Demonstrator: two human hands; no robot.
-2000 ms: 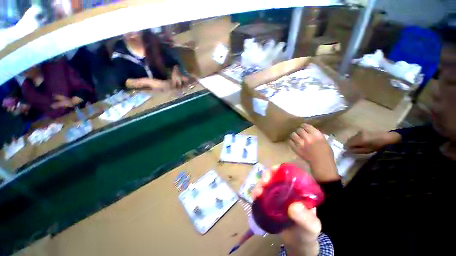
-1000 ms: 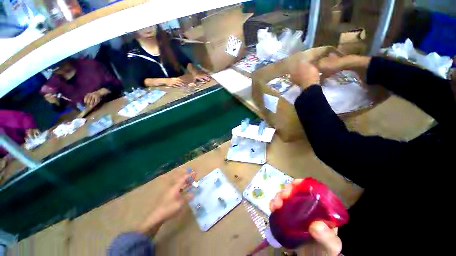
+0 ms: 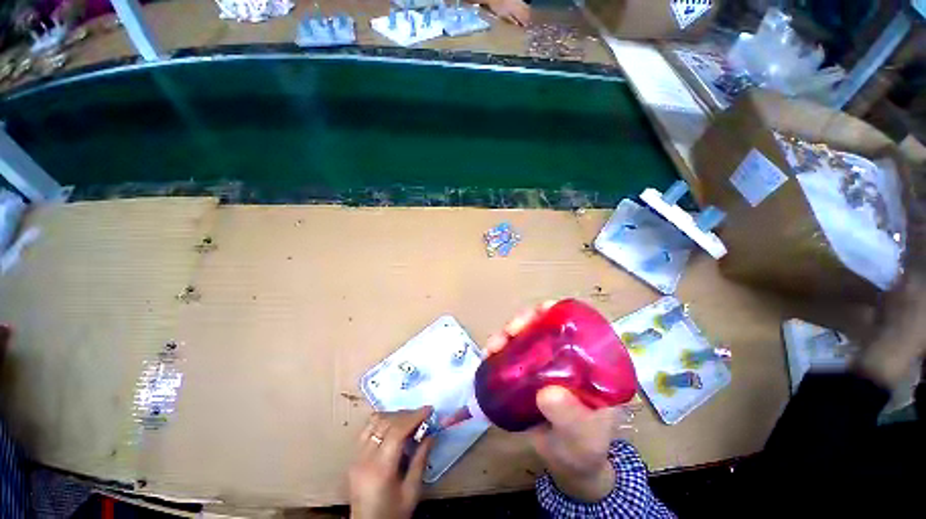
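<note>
My right hand grips a translucent red squeeze bottle, tilted so its dark nozzle points down and left. My left hand pinches a small silvery-blue part at the lower left of a white square plate. The nozzle tip is at or very near this part; contact cannot be told. Two small metal fittings stand on the plate's upper half. The bottle and hands hide some of the plate's right and lower parts.
A plate with yellow-based pieces lies right of the bottle. Stacked white plates lie beyond it. A small parts pile is on the cardboard bench. Green conveyor runs behind. A parts carton and another person's blurred arm are at right.
The view has turned down and left. My left hand has moved from beyond the plate's left side onto its lower left, holding a part. The bottle nozzle has come to that part.
</note>
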